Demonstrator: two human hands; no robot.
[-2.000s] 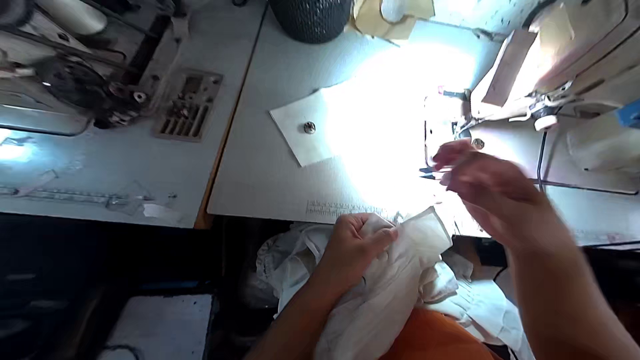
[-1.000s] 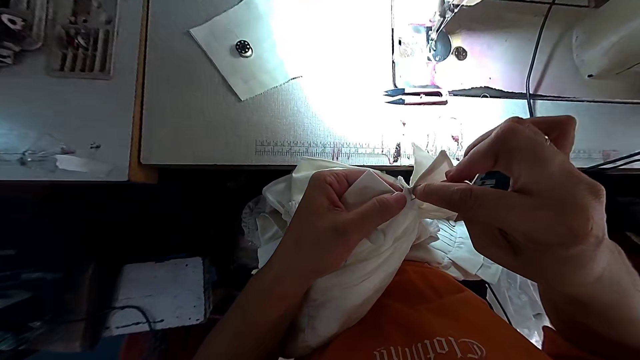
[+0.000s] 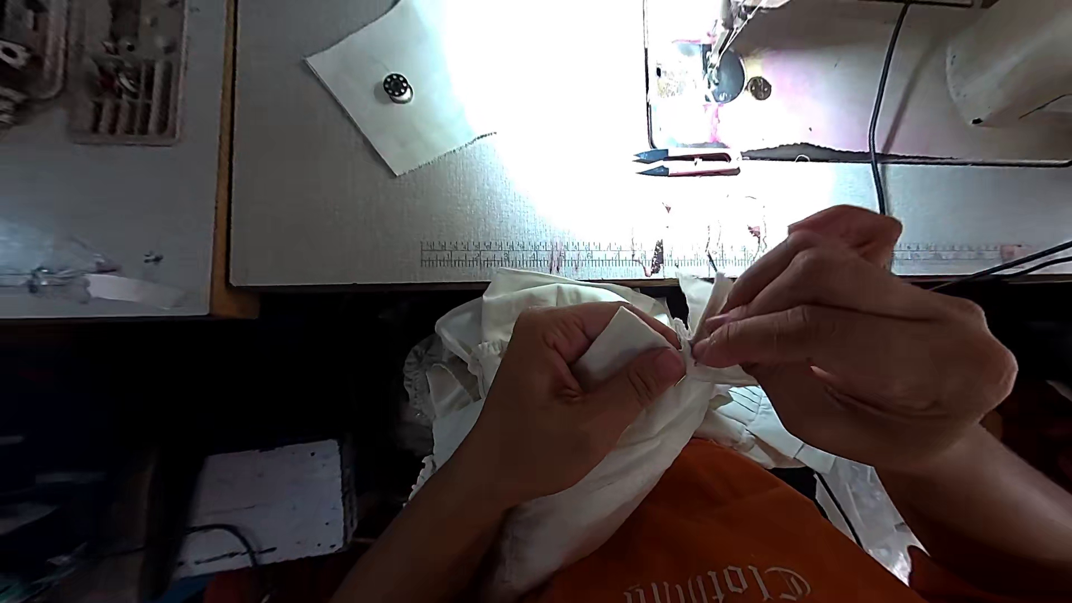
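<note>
White gathered fabric (image 3: 620,469) lies bunched over my lap, below the front edge of the sewing table. My left hand (image 3: 578,394) pinches a folded part of it between thumb and fingers. Close against it on the right, the fingertips of my right hand (image 3: 837,327) grip the same fabric at a seam. Thread snips (image 3: 729,162) with dark blades rest on the table above my right hand. A metal bobbin (image 3: 397,87) sits on a square fabric scrap (image 3: 419,126) at the upper left.
The sewing machine's needle area (image 3: 722,75) is at the upper right, with a black cable (image 3: 876,126) beside it. A printed ruler (image 3: 536,254) runs along the table's front edge. On the left table is a compartmented plastic tray (image 3: 130,75).
My right hand has come down from above the table to the fabric beside my left hand. The snips, in or near it two seconds ago, now lie on the table. The view has shifted.
</note>
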